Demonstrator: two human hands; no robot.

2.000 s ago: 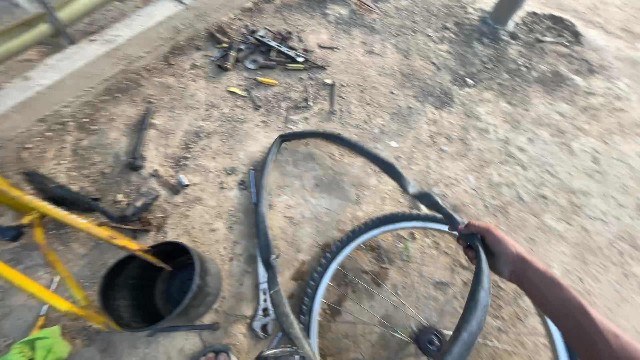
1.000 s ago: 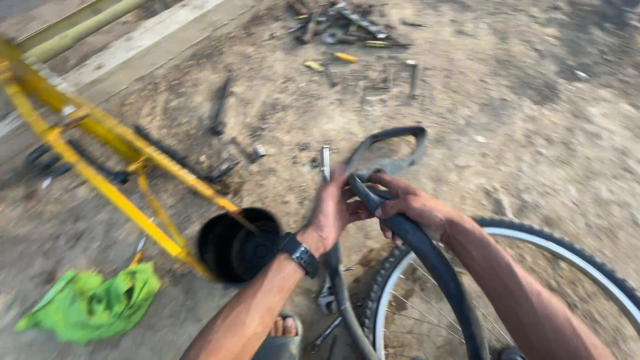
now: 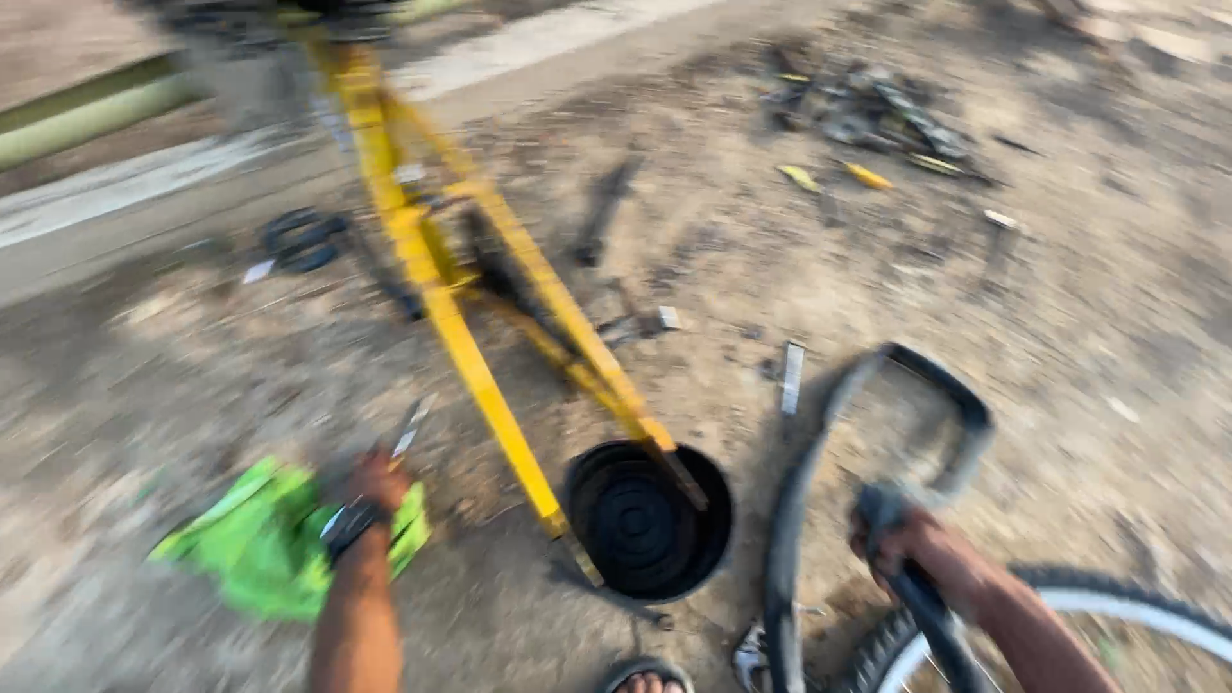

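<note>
My right hand (image 3: 900, 549) is closed around a black rubber inner tube (image 3: 799, 500), whose loop rises above the hand and hangs down to its left. Beneath that hand lies a bicycle wheel (image 3: 1126, 611) with a knobby tyre, partly cut off by the lower edge. My left hand (image 3: 377, 481), with a dark watch on the wrist, reaches down at the edge of a bright green cloth (image 3: 260, 539). A thin tool with a light blade (image 3: 412, 428) shows just past its fingers; blur hides whether the hand grips it.
A yellow bicycle frame (image 3: 462, 337) slants down to a black bucket (image 3: 635, 525) between my hands. An adjustable wrench (image 3: 749, 659) lies near my sandalled foot (image 3: 650, 679). Farther off are a heap of tools (image 3: 885, 115), a yellow-handled tool (image 3: 868, 176), a hammer (image 3: 999, 226) and a coiled black cable (image 3: 303, 239).
My left hand has left the inner tube and moved left to the green cloth. My right hand still holds the tube. The view has swung left.
</note>
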